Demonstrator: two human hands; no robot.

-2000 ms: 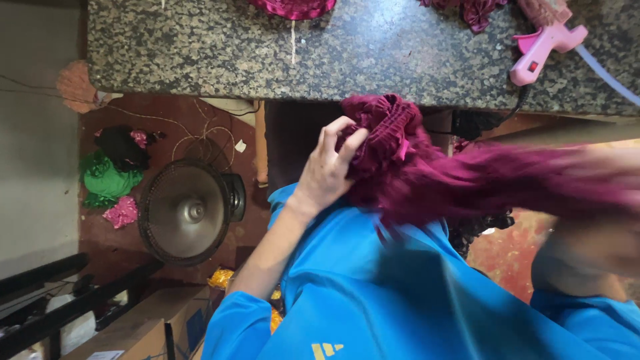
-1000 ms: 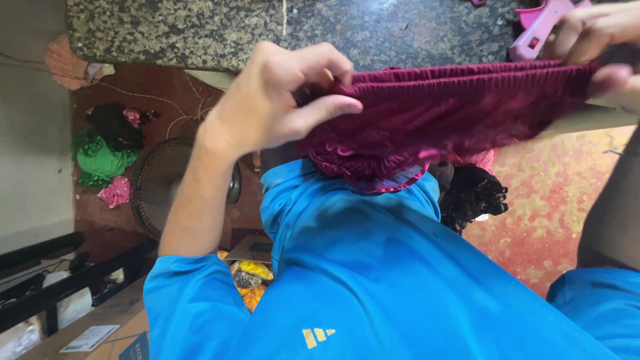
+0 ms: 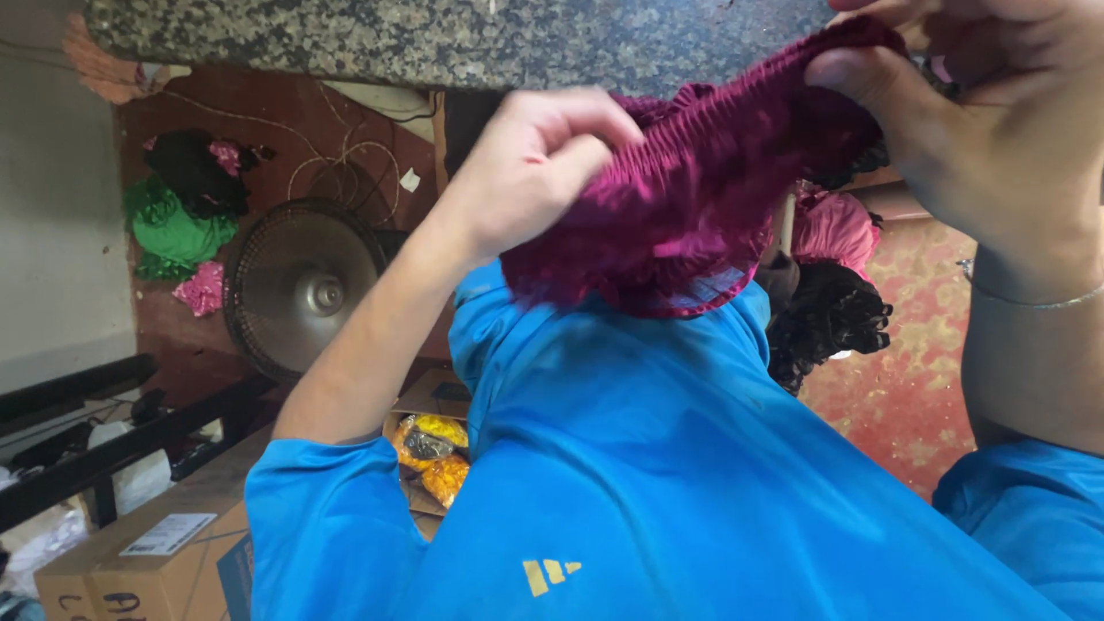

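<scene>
A maroon gathered fabric piece (image 3: 690, 190) with an elastic-like shirred edge hangs between my hands, over my lap and beside the granite counter's edge. My left hand (image 3: 561, 164) pinches the gathered edge at its left part, between thumb and forefinger. At the upper right, my right hand (image 3: 966, 95) grips the other end of the same edge, thumb toward me; some of its fingers are cut off by the frame's top. The edge runs slanting up to the right, and the ruffled lower part of the fabric hangs loose.
The speckled granite counter (image 3: 345, 39) spans the top. On the floor at left are a round fan (image 3: 310, 289), cords and green fabric (image 3: 177, 228). Cardboard boxes (image 3: 164, 552) stand at lower left. Black ruffled fabric (image 3: 832, 319) and pink fabric (image 3: 832, 228) lie right of my lap.
Two seconds ago the fabric was bunched at my left hand and swept to the right. One second ago its edge was stretched nearly level; now it slants and spans less between my hands.
</scene>
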